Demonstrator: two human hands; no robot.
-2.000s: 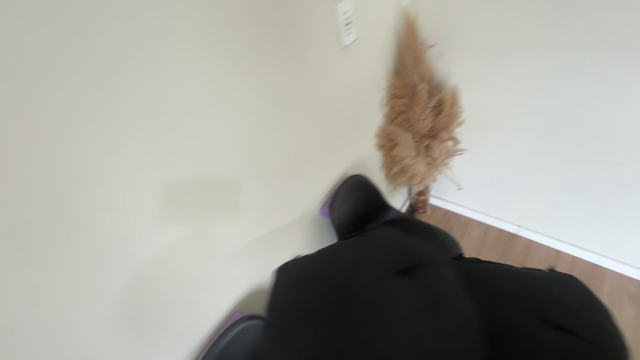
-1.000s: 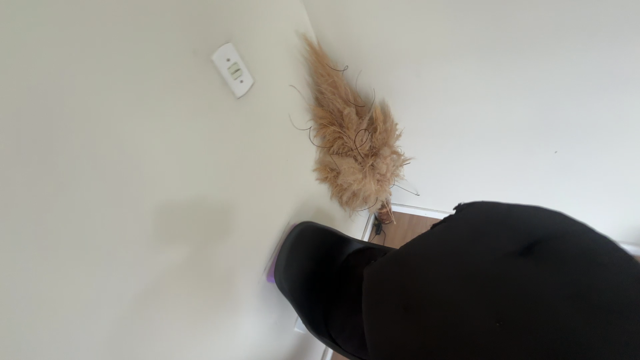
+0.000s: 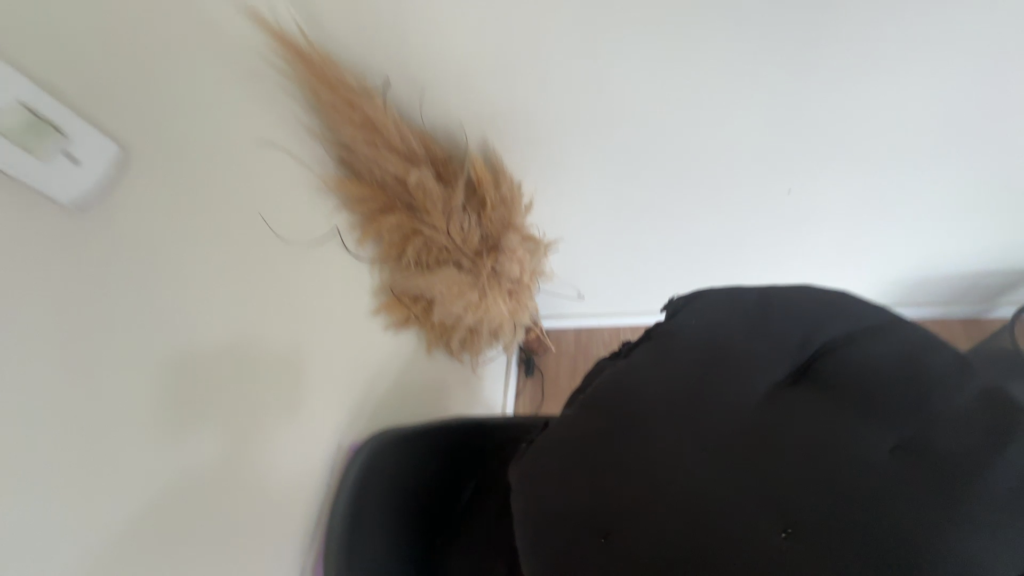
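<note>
Neither my left hand nor my right hand shows in the head view. Dried pampas grass (image 3: 448, 232), tan and fluffy, stands in the corner of the room, its plume tip toward the upper left. A large black cloth-covered form (image 3: 768, 432) fills the lower right and hides much of the floor; I cannot tell what it is. Beside it on the left is a smooth black rounded object (image 3: 424, 504) with a thin purple edge, close to the wall.
A white switch plate (image 3: 60, 136) is on the pale left wall (image 3: 200, 280). A white baseboard (image 3: 592, 321) runs along the other wall above wood flooring (image 3: 568, 352). A dark cable (image 3: 530, 368) lies near the corner. The picture is partly blurred.
The view has shifted and come nearer the corner. The pampas grass and switch plate now appear larger, and the switch plate is partly cut off at the left edge.
</note>
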